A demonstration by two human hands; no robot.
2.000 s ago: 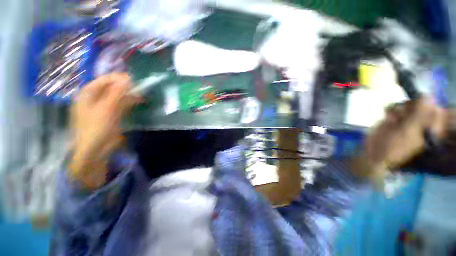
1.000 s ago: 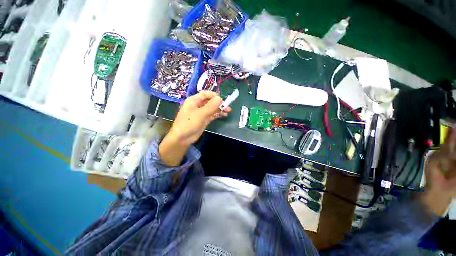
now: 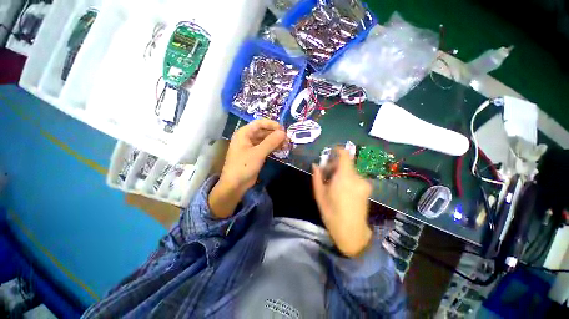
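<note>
My left hand (image 3: 247, 157) is over the bench's front edge, fingertips pinched at a small silvery-pink piece (image 3: 284, 149). My right hand (image 3: 344, 202) is blurred beside the green circuit board (image 3: 373, 162). A small pale piece (image 3: 325, 156) shows at its fingertips; whether it is gripped is unclear. The board lies on the dark green mat (image 3: 408, 99) with red and black leads running to a silver-white oval head (image 3: 434, 201). Another oval head (image 3: 304, 131) lies just right of my left fingertips. A white housing shell (image 3: 418, 129) lies beyond the board.
Blue bins of small metal parts (image 3: 228, 87) stand at the mat's left end, with more wired ovals beside them. A crumpled clear bag (image 3: 390, 59) lies behind. A white tray (image 3: 125, 81) holds a circuit board at left. Black soldering equipment (image 3: 530, 156) and cables are at right.
The view has shifted, so the bench items appear farther right. My right hand has come from the far right to beside the board. The white piece at my left fingertips no longer shows there clearly.
</note>
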